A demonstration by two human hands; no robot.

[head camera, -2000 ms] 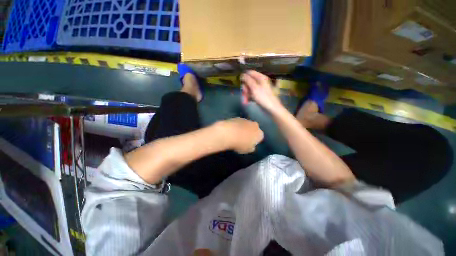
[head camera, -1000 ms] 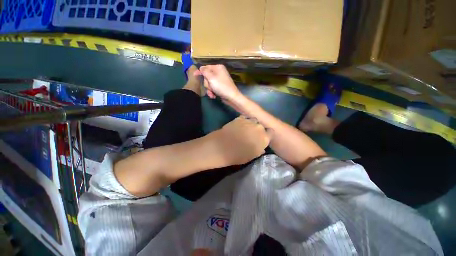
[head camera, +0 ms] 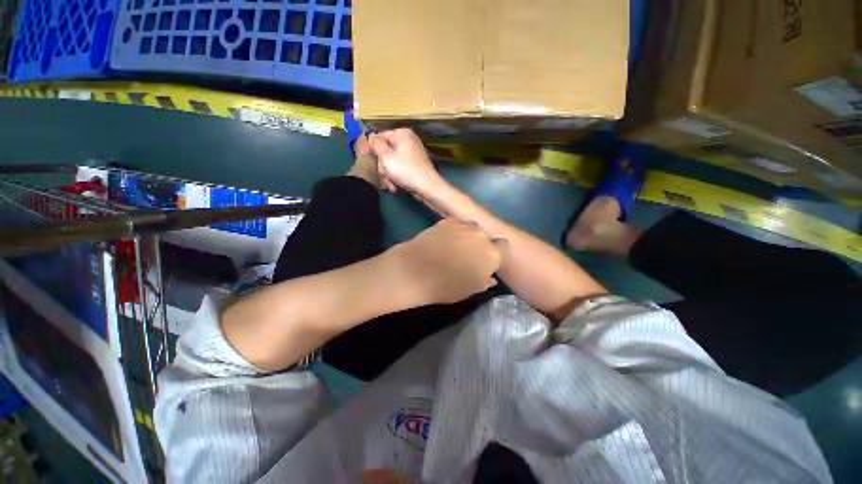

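A closed brown carton (head camera: 491, 57) stands at the top middle, with a seam across its top and labels low on its near side. My right hand (head camera: 397, 159) is just below the carton's near left corner. Its fingers are curled together and no object shows in it. My left hand (head camera: 463, 257) is bent against my right forearm, back of the hand up. Its fingers are mostly hidden, so its grip cannot be told. Neither hand visibly touches the carton.
Blue plastic pallets (head camera: 236, 38) lie at the upper left. More labelled cartons (head camera: 756, 85) stand at the right. Yellow-and-black tape (head camera: 198, 102) crosses the green floor. A wire cart (head camera: 142, 284) with flat printed boxes is at my left. My feet are near the tape.
Since the oldest frame my right hand has moved left along the carton's near edge, and my left hand has come against my right forearm. The carton has shifted slightly in view.
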